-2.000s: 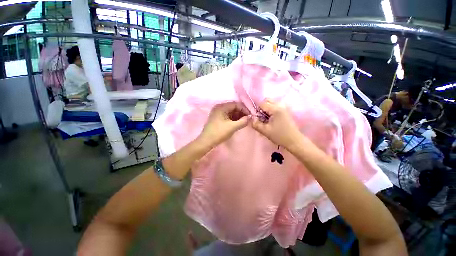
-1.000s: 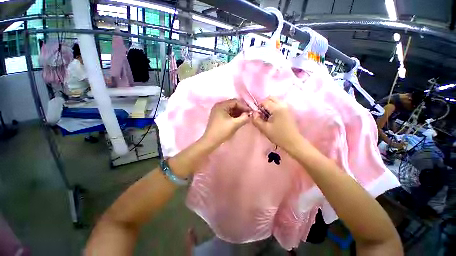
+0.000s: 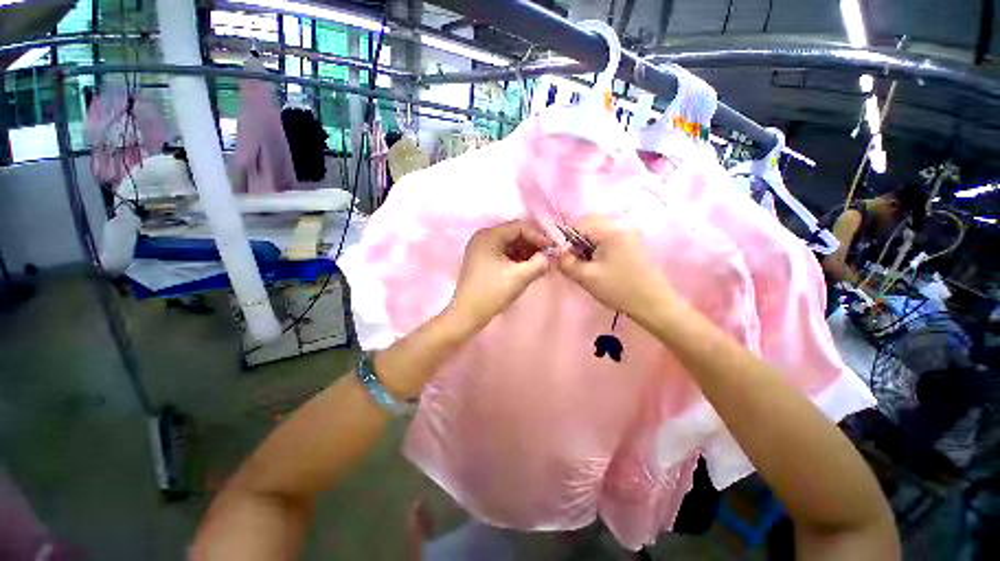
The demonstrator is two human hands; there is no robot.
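Note:
A shiny pink blouse (image 3: 515,405) with white sleeve ends hangs on a white hanger (image 3: 601,99) in front of me. My left hand (image 3: 499,268) pinches the edge of its front opening below the neckline. My right hand (image 3: 614,263) meets it there, fingertips nearly touching, and holds a small dark metallic tool, probably thread snips (image 3: 576,241), mostly hidden by the fingers. A black charm (image 3: 608,347) dangles below my right hand in front of the blouse.
The thick dark rail (image 3: 548,27) runs overhead. More pink blouses (image 3: 784,296) hang close behind at right. A person (image 3: 877,225) works at far right. At left are a white post (image 3: 208,164), a rack and a table (image 3: 296,236).
Both hands stay at the front opening with little movement. The charm has swung slightly. The person seen at the far-left table is no longer clearly visible.

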